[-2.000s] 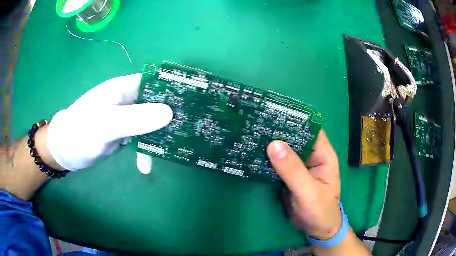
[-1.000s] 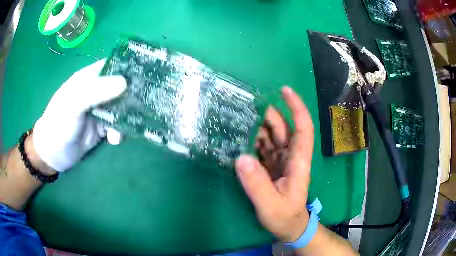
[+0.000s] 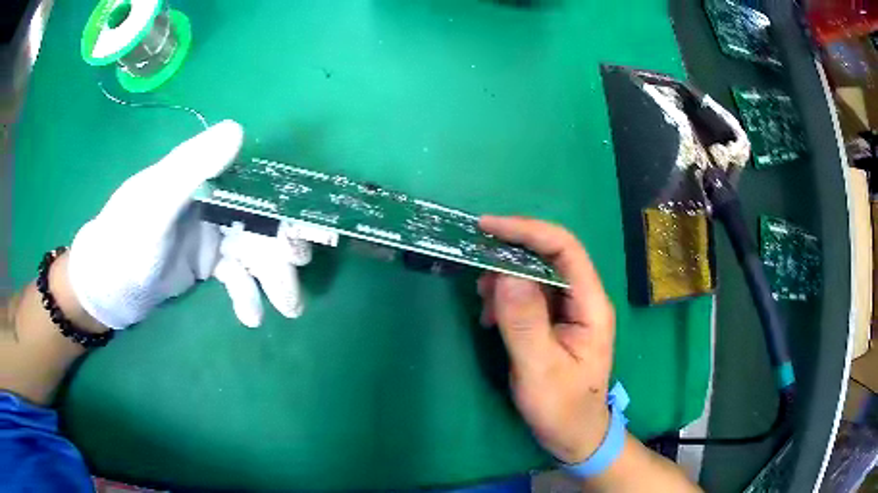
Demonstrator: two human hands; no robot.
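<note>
A green circuit board (image 3: 371, 214) is held above the green mat, tilted so it is seen nearly edge-on, solder side up. White and black connectors show under its near edge. My left hand (image 3: 168, 226), in a white glove, grips its left end with the thumb on top and fingers below. My right hand (image 3: 554, 347), bare with a light blue wrist strap, holds the right end between thumb and fingers.
A green-and-white solder spool (image 3: 144, 43) with trailing wire stands at the upper left of the mat (image 3: 414, 87). The iron stand (image 3: 640, 154) with its yellow-brown sponge (image 3: 678, 254) and soldering iron (image 3: 751, 279) is at right. Beyond it, several boards lie on the conveyor (image 3: 736, 188).
The board has tipped from face-on to nearly edge-on. My right hand was apart from the board's right end a second ago and now holds it. My left hand still holds the left end.
</note>
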